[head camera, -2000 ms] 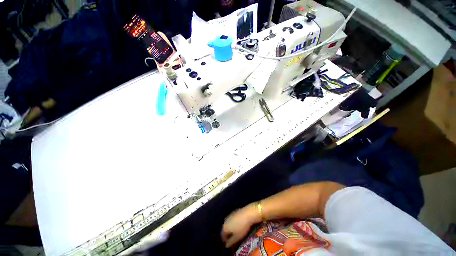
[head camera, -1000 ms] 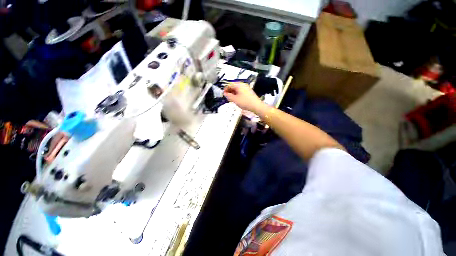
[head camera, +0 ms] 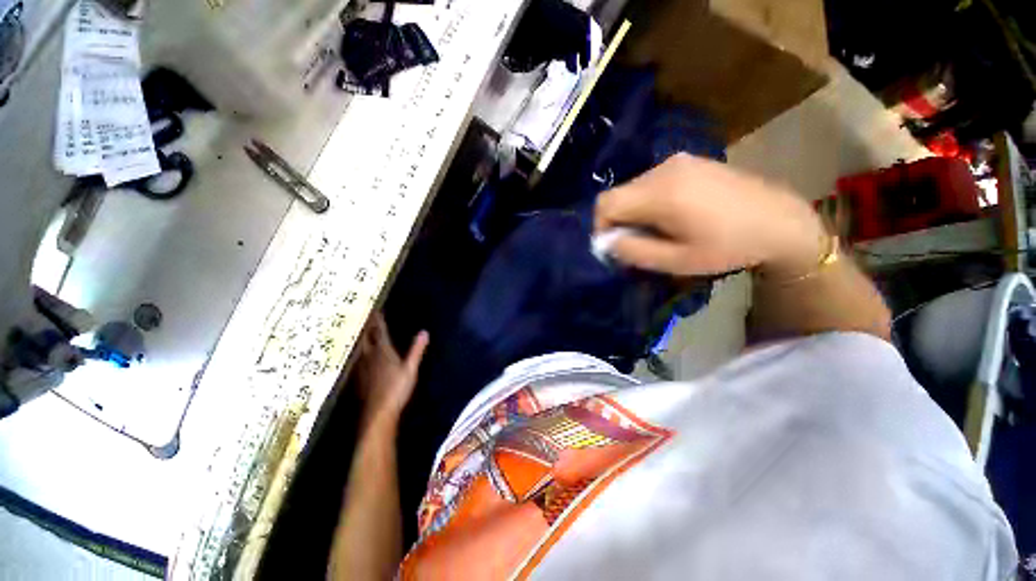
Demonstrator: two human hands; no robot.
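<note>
My right hand (head camera: 721, 221), slightly blurred, is closed with a small white thing (head camera: 617, 241) at its fingertips; I cannot tell what it is. It is above the navy fabric heap (head camera: 557, 284) to the right of the sewing table (head camera: 352, 216). My left hand (head camera: 392, 365) is low at the table's front edge, thumb and fingers apart, with no held thing visible. The white sewing machine (head camera: 239, 45) is cut off at the upper left, with its needle area (head camera: 114, 344) at the left.
Slim thread snips (head camera: 286, 178) and black-handled scissors (head camera: 170, 170) lie by the machine. A printed paper ticket (head camera: 105, 102) hangs there. Dark scraps (head camera: 384, 51) lie on the table. A cardboard box (head camera: 738, 68) and a red container (head camera: 911, 199) stand beyond the navy heap.
My right hand has come back from the scraps beside the machine to above the navy heap, now with a small white thing. My left hand has come into view. The view has swung right and down.
</note>
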